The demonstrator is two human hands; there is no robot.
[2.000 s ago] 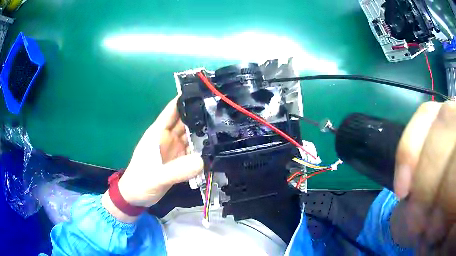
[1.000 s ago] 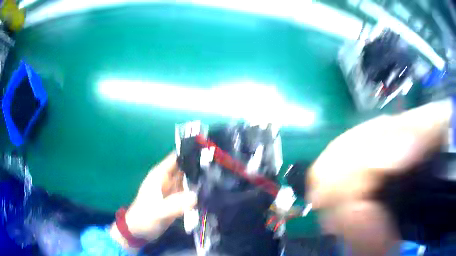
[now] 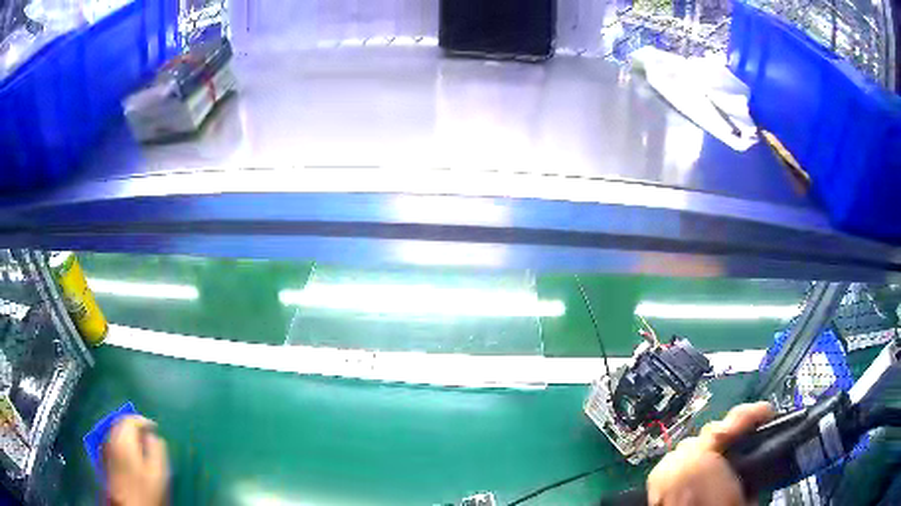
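Observation:
My right hand (image 3: 703,468) is closed around the thick black electric screwdriver (image 3: 780,453) at the lower right. My left hand (image 3: 138,466) is blurred and lies over the small blue screw tray (image 3: 107,435) at the lower left; whether its fingers hold anything cannot be told. Only a small light edge of the chassis assembly (image 3: 479,499) shows at the bottom rim. A thin black cable runs from near it to the right. A second assembly (image 3: 660,387), black parts on a light frame, stands on the green mat, right of centre.
A metal shelf (image 3: 415,119) crosses the upper view, with blue bins (image 3: 825,119) at both ends, a light box-like part (image 3: 183,94) and white sheets (image 3: 696,94). A yellow can (image 3: 79,298) stands at the left. Metal posts flank the bench.
The view has tilted up, bringing the shelf into sight and the worked assembly almost out. My left hand has left the assembly and moved to the blue tray. My right hand still holds the screwdriver.

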